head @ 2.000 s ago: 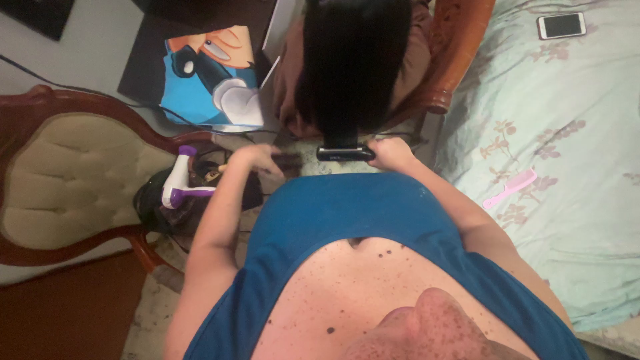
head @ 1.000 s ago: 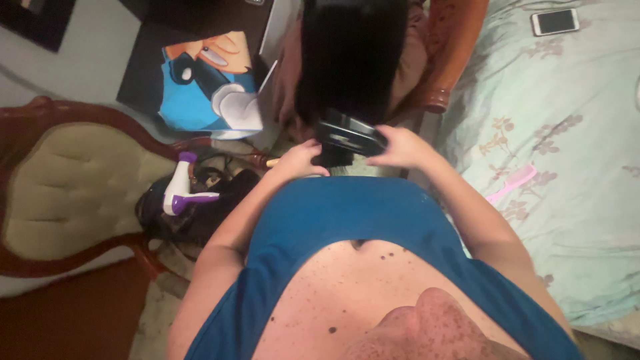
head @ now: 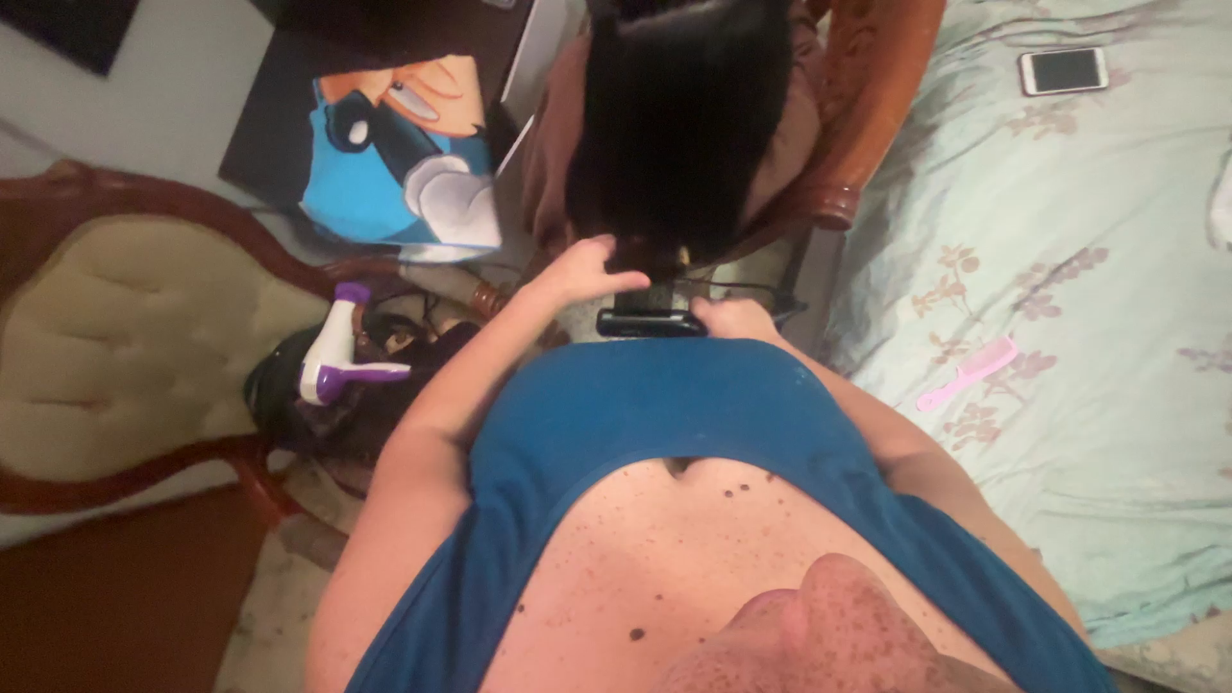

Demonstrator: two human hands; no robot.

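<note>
A person with long, straight black hair (head: 679, 135) sits in front of me, back toward me. My right hand (head: 741, 319) is closed around one end of a black flat iron (head: 651, 322), which lies level just in front of my blue top. A thin lock of the hair runs down to the flat iron, and it looks to pass between the plates. My left hand (head: 594, 273) is held apart from the flat iron, close to the ends of the hair at the left, thumb and fingers spread, with nothing seen in it.
A white and purple hair dryer (head: 332, 351) rests on dark items on a tufted wooden chair (head: 144, 327) at left. On the bed (head: 1107, 462) at right lie a pink comb (head: 967, 372) and a phone (head: 1065, 71). The seated person's wooden chair (head: 881, 106) stands beside the bed.
One second ago both hands were at the flat iron by the hair ends. Now the flat iron is lower, in my right hand, and my left hand is apart from it with its fingers spread.
</note>
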